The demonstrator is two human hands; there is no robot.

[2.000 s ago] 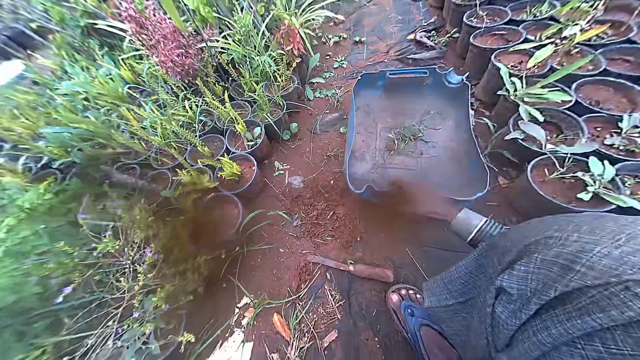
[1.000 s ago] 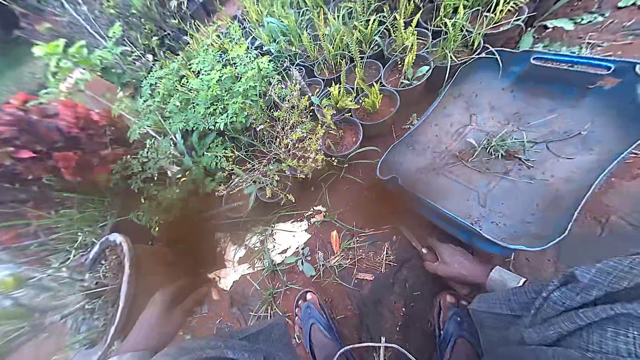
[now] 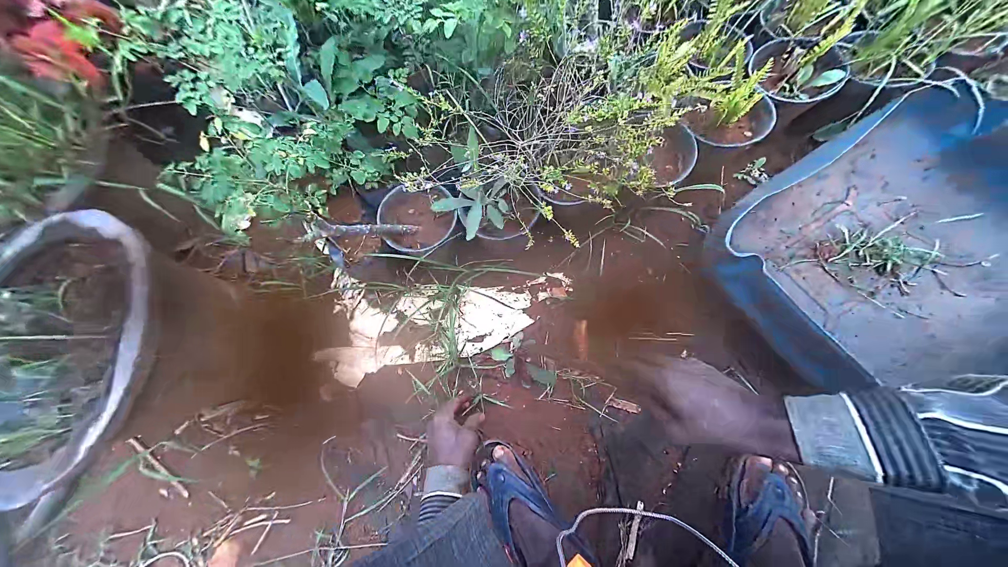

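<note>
My left hand (image 3: 454, 433) is low on the soil just beside my left sandal, its fingers at the base of some green weeds (image 3: 450, 339). Whether it grips a stem is not clear. Blurred by motion, my right hand (image 3: 709, 405) is over the ground between the weeds and a blue plastic tray (image 3: 819, 331); its fingers cannot be made out. A pale torn sheet (image 3: 480, 323) lies flat under the weed blades. Pulled weeds (image 3: 878, 252) rest in the tray.
Potted plants in black pots (image 3: 732, 126) line the far side, with leafy bushes (image 3: 346, 102) at upper left. A large container with a pale rim (image 3: 130, 315) stands at the left. A blue sandal (image 3: 516, 492) is beside my left hand. A looped cord (image 3: 622, 512) hangs at the bottom.
The view has turned left, away from the tray. My left hand, near the pale-rimmed container one second ago, is now by the weeds and my left sandal.
</note>
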